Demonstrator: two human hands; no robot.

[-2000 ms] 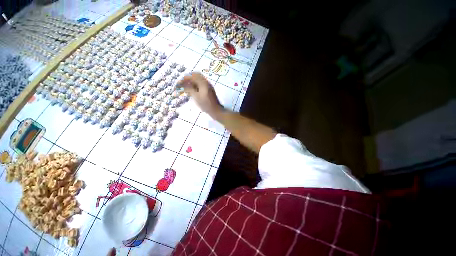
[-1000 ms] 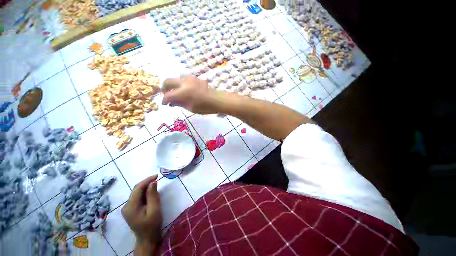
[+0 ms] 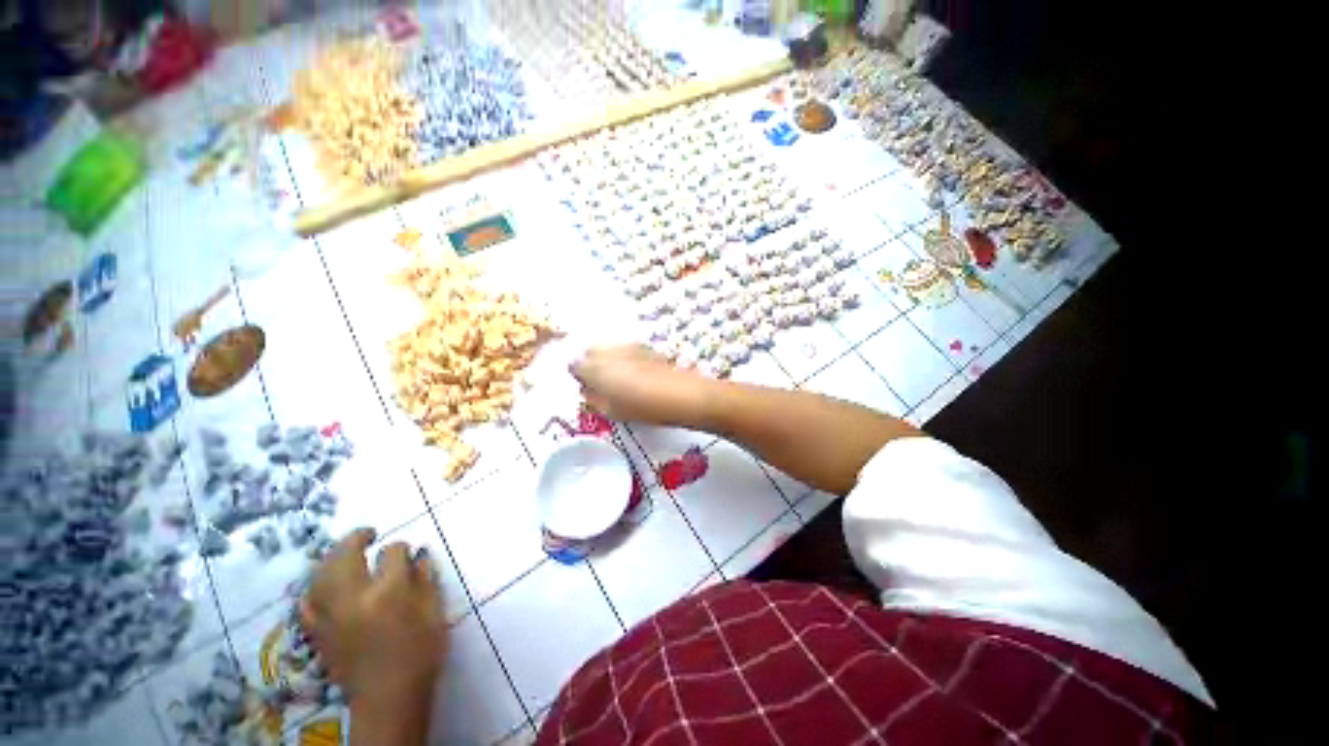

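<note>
My left hand (image 3: 376,619) is low at the left, over the right edge of the loose grey pieces (image 3: 270,488), fingers bent; its fingertips are too blurred to tell whether it holds one. My right hand (image 3: 637,385) is just beyond the white bowl (image 3: 586,488), right of the heap of orange pieces (image 3: 467,350). Its fingers are pinched together; any piece between them cannot be made out. The bowl has pale contents. Joined pieces (image 3: 692,219) stand in rows beyond my right hand.
A wooden strip (image 3: 547,143) crosses the table. Beyond it are a second orange heap (image 3: 350,110) and grey heap (image 3: 469,99). Mixed-colour pieces (image 3: 947,146) crowd the far right edge. A green container (image 3: 95,182) is at the far left.
My right hand moved from the joined rows to the orange heap's edge, then slightly away towards the bowl. My left hand moved from beside the bowl left to the grey pieces. The view shifted.
</note>
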